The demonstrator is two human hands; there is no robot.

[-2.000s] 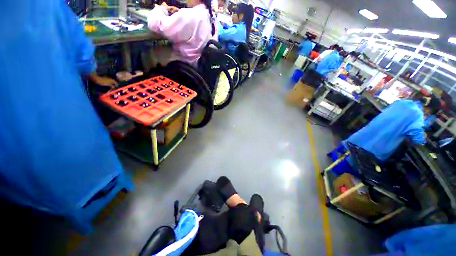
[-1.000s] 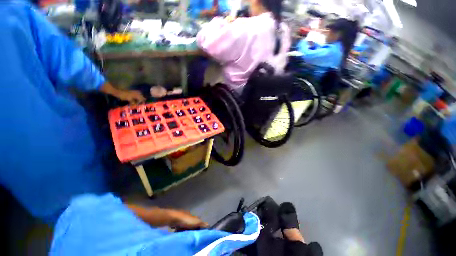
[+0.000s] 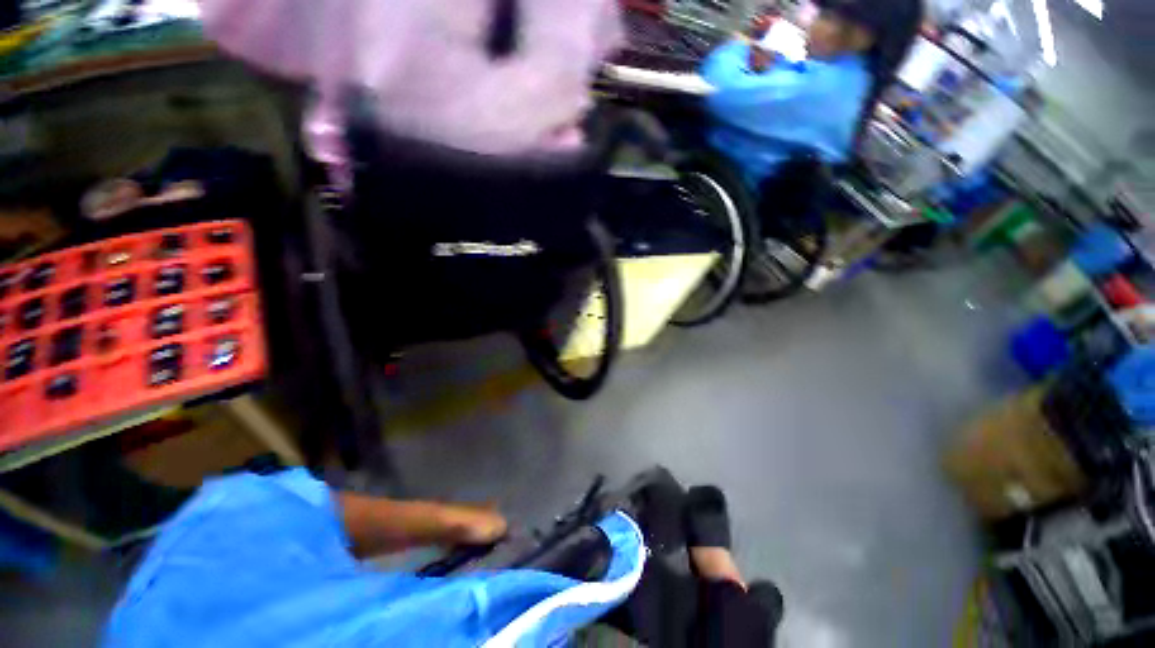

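Note:
My left hand (image 3: 476,524) is small and blurred at the lower middle, at the end of a blue sleeve. It is beside the black side parts of my wheelchair (image 3: 576,552); whether its fingers grip them cannot be told. My legs and dark shoes (image 3: 709,519) point ahead over the grey floor. My right hand is not in view. At the left, a red-orange tray (image 3: 256,332) with small dark parts in its pockets lies on a low cart, cut off by the picture's edge.
A person in pink (image 3: 469,89) sits in a black wheelchair (image 3: 481,253) close ahead, with a person in blue (image 3: 792,108) in another wheelchair beyond. A green-topped bench (image 3: 114,57) is at upper left. Grey floor (image 3: 811,418) runs ahead to a cardboard box (image 3: 1017,458) at right.
The view has moved nearer to the pink-clad person's wheelchair. The red-orange tray has shifted left in view, and the standing person in blue has left the picture. My left arm remains beside my wheelchair.

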